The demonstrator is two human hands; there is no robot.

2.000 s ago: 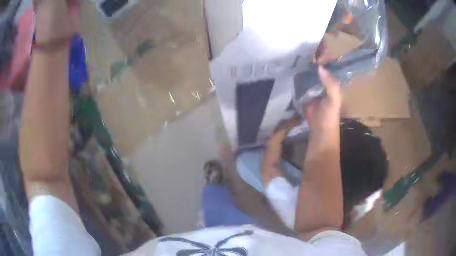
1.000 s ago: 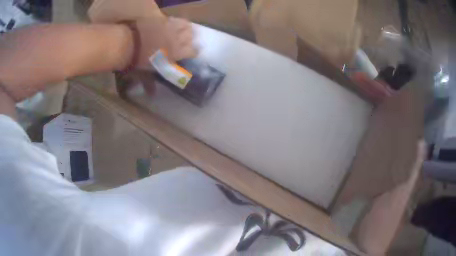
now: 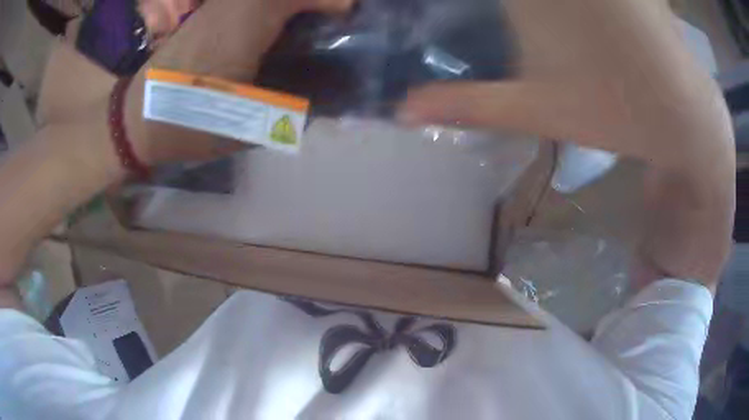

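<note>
The open carton point(image 3: 361, 283) lies in front of my chest with its brown inner flap towards me. White foam point(image 3: 353, 197) fills it. A dark unit in shiny clear plastic point(image 3: 394, 61) is held above the foam between my hands. My left hand point(image 3: 246, 41) is at its left side, partly cut off by the top edge. My right hand point(image 3: 484, 107) has its fingers on its lower right side. A warning label with an orange band point(image 3: 226, 109) sits at my left hand. Another dark item point(image 3: 197, 175) lies on the foam at the left.
A white printed box point(image 3: 107, 324) stands at the lower left. Crinkled clear plastic point(image 3: 571, 271) lies right of the carton. A purple and black thing point(image 3: 111, 37) and part of another person's hand point(image 3: 164, 12) show at the upper left.
The carton now lies more level across the view. My right hand has moved from the carton's right end up to the bagged dark unit, now in view. The label remains at my left hand.
</note>
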